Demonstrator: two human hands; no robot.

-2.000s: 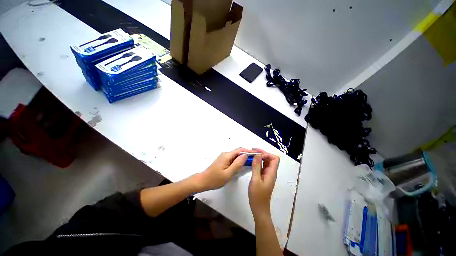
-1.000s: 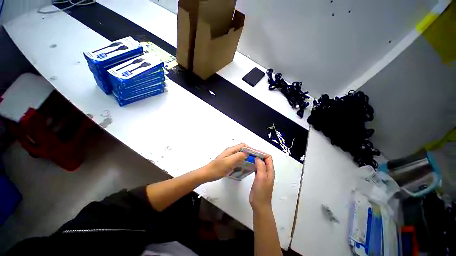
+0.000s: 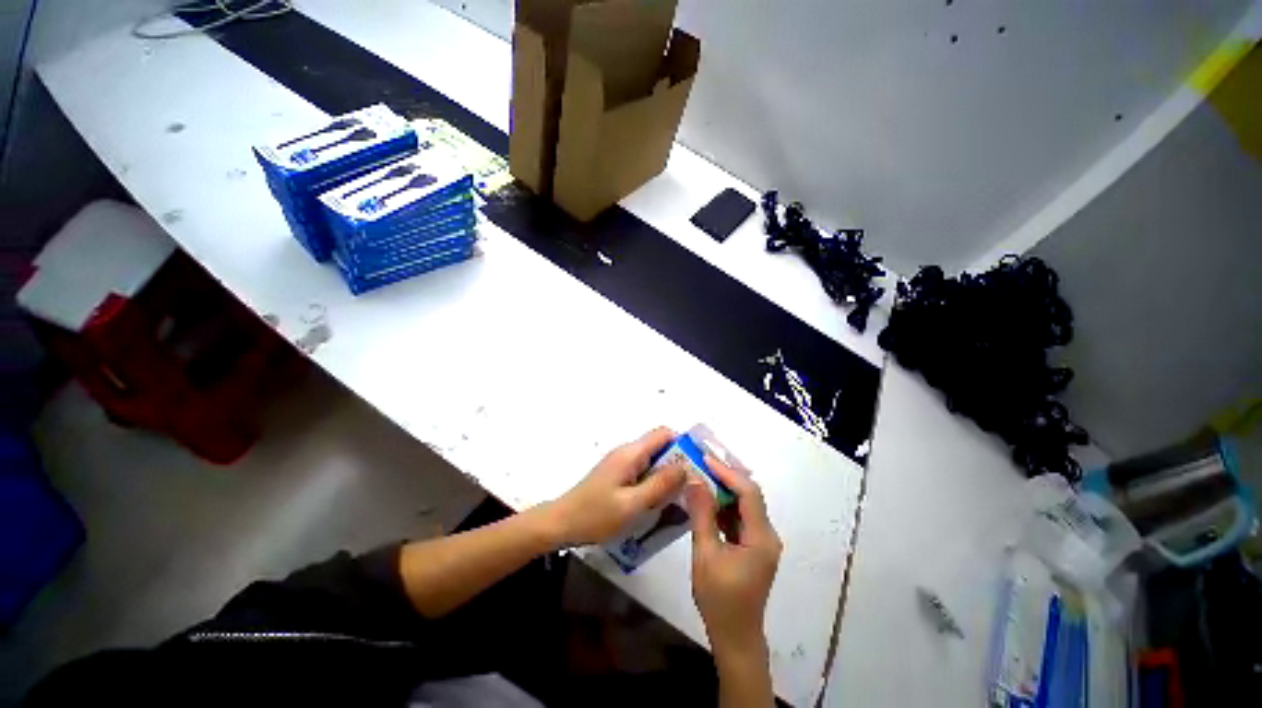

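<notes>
A slim blue and white retail box (image 3: 645, 537) is held tilted over the tabletop near its front edge, with part of a dark cable picture showing. My left hand (image 3: 617, 487) grips the box from the left side. My right hand (image 3: 734, 533) has its thumb and fingers on the box's upper end, at the blue part. A pale flap stands out past the fingers at that end. The fingers hide much of the box, and I cannot tell what is inside it.
Two stacks of packed boxes (image 3: 401, 228) stand at left, before a brown shipping carton (image 3: 623, 132). A flat black rectangle (image 3: 723, 213) and a black cable pile (image 3: 980, 353) lie along the wall. Flat box blanks (image 3: 1041, 647), a plastic bag (image 3: 1080, 533) and a kettle (image 3: 1179, 487) are at right.
The box has turned in my hands, showing more of its blue end and a pale flap. Both hands sit slightly lower. The whole view has shifted a little.
</notes>
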